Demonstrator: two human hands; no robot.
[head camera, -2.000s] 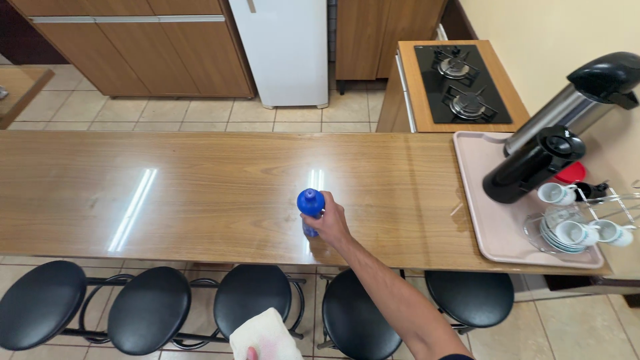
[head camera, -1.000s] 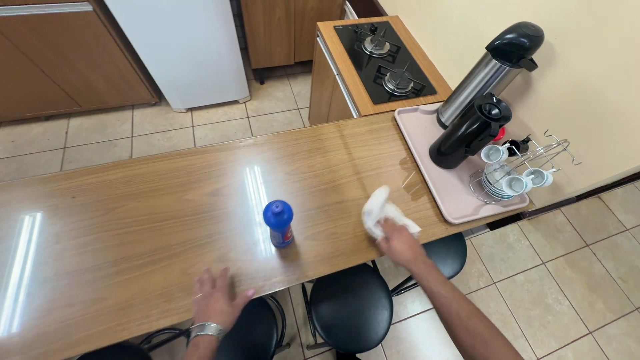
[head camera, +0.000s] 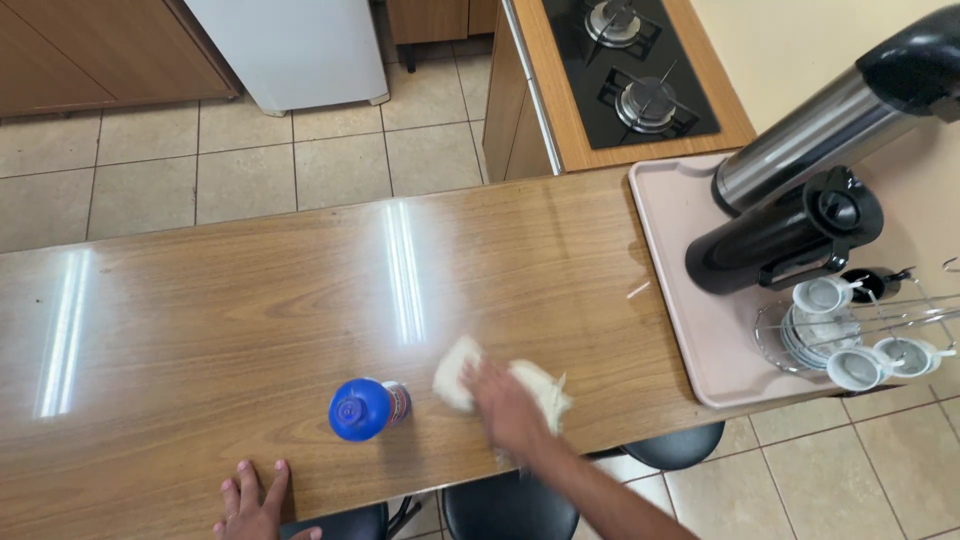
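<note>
My right hand (head camera: 510, 409) presses a white cloth (head camera: 546, 390) onto the wooden countertop (head camera: 247, 315), with cloth showing on both sides of the slightly blurred fingers. To its left stands a bottle with a blue cap (head camera: 361, 409), upright and touched by neither hand. My left hand (head camera: 255, 506) rests near the counter's front edge, lower left of the bottle, its fingers spread and nothing in it.
A pink tray (head camera: 679, 330) at the right holds a steel airpot (head camera: 817, 135), a black thermal jug (head camera: 780, 236) and a wire rack with white cups (head camera: 855, 367). A cooktop (head camera: 630, 67) adjoins the counter's far side. Black stools (head camera: 510, 506) stand along the front edge.
Two seconds ago my right hand was at the bottle; one second ago it held the cloth near the tray. The cloth has since moved left, closer to the bottle.
</note>
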